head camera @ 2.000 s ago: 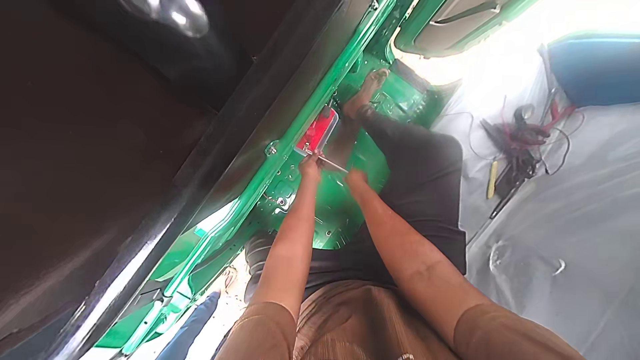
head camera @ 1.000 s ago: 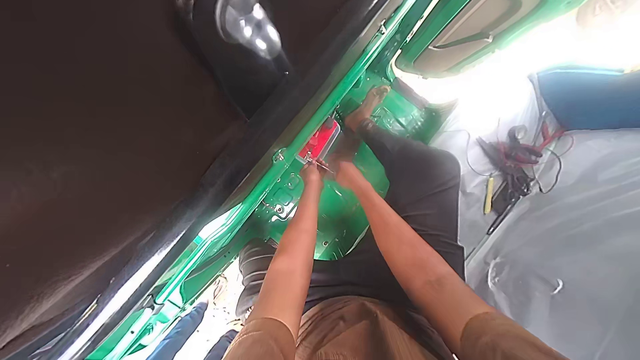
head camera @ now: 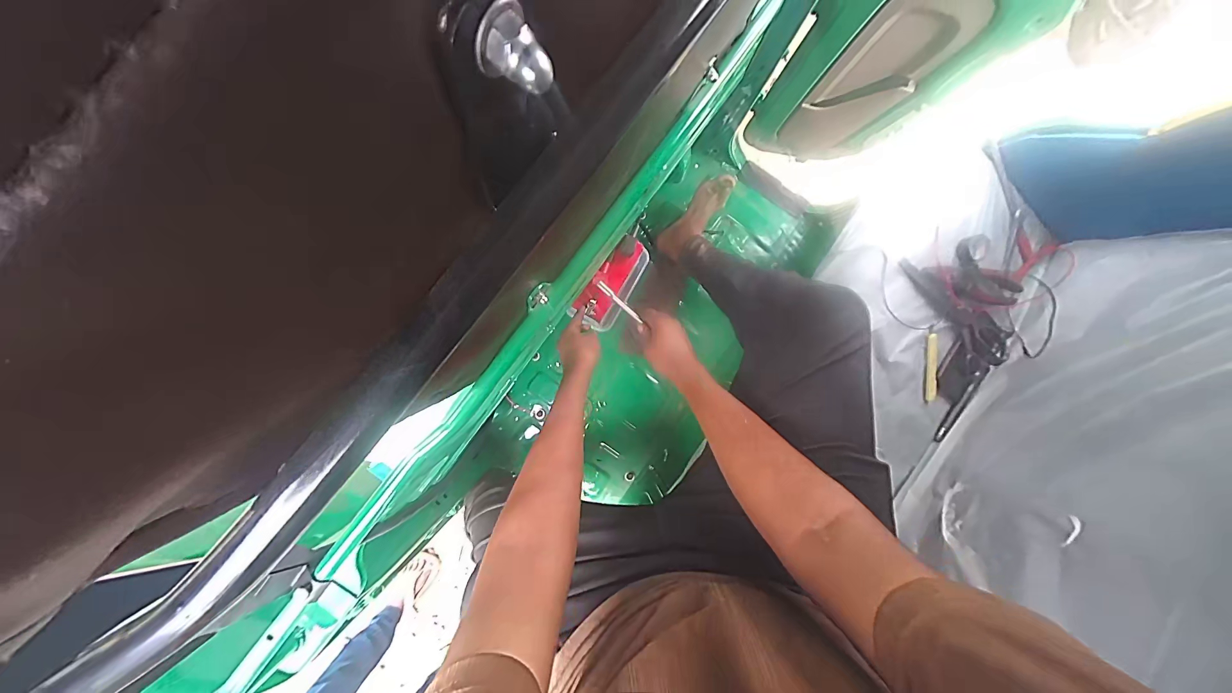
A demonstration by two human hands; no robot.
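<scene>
A red tray (head camera: 624,272) with a clear rim rests against the green painted metal body panel (head camera: 630,423) between my legs. My left hand (head camera: 579,344) is at the tray's near end, its fingers closed around a small metallic piece that is too small to name. My right hand (head camera: 662,339), to the right of the tray, grips a thin, light-coloured rod-like tool (head camera: 619,301), whose far end lies over the tray. The tool's exact kind cannot be told.
A dark panel with a black edge (head camera: 500,260) fills the left. At right, tangled black and red cables (head camera: 972,289) and a yellow stick (head camera: 931,368) lie on grey plastic sheeting (head camera: 1097,462). My bare foot (head camera: 710,204) is ahead. Another person's blue-clad leg (head camera: 361,650) shows at lower left.
The thin tool's far end now lies over the red tray, where two seconds ago the tool spanned between both hands just below it. My hands remain near the tray.
</scene>
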